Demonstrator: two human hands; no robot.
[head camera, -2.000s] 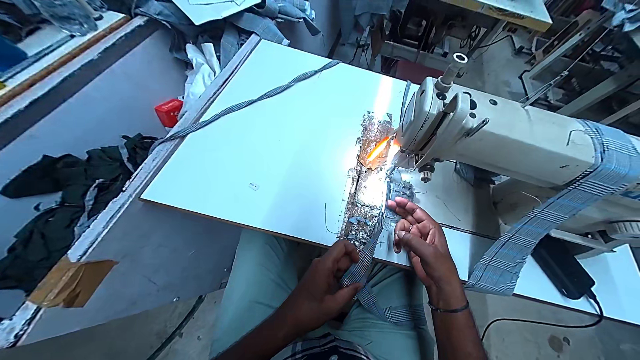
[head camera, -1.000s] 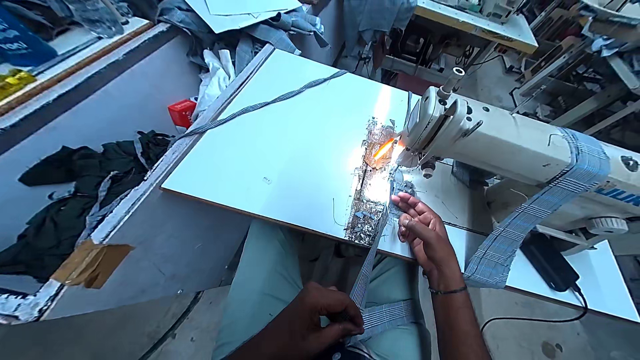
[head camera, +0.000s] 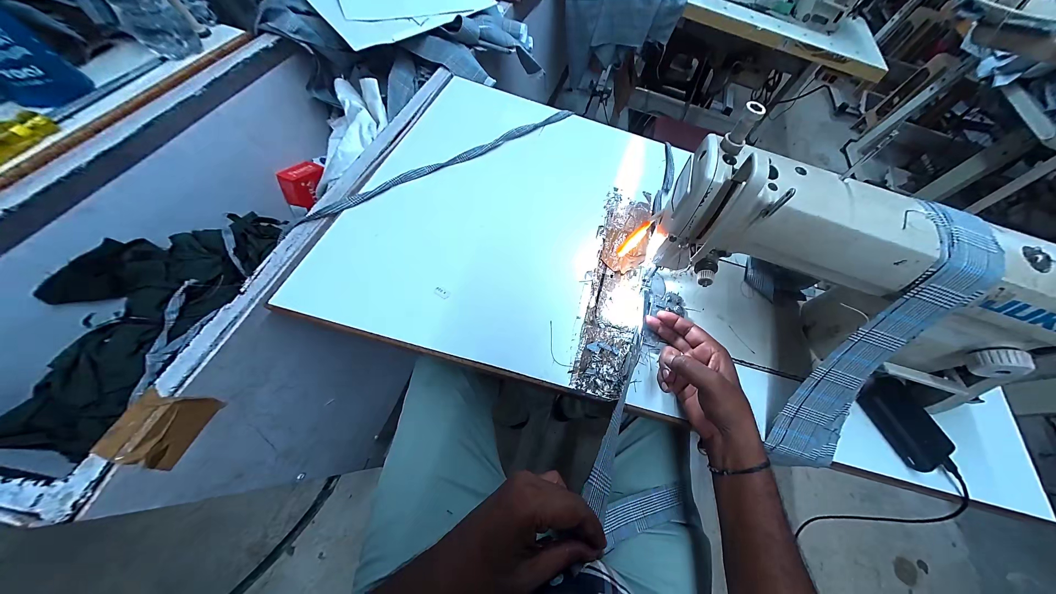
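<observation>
A Juki sewing machine (head camera: 858, 219) stands on a white table (head camera: 495, 223), its needle area brightly lit. A narrow plaid fabric strip (head camera: 606, 458) runs from beside the presser foot over the table's front edge to my lap. My left hand (head camera: 549, 524) pinches the strip low over my lap, fingers closed. Right of the strip, close to the needle area, my right hand (head camera: 697, 371) has curled fingers, the fingertips beside the strip; whether they touch it is unclear. A wider plaid band (head camera: 887, 338) hangs over the machine arm. A twisted plaid strip (head camera: 445, 163) lies across the table.
Dark cloth (head camera: 148, 305) lies at the left, near a red box (head camera: 299, 183). A black power adapter (head camera: 906, 425) with a cable sits at the right. Papers (head camera: 396, 16) and fabric pieces are heaped at the back. Brown tape (head camera: 157, 429) covers a ledge corner.
My left hand has moved down from the table's front edge toward my lap, and more of the strip shows between it and the machine. My right hand stays near the needle area.
</observation>
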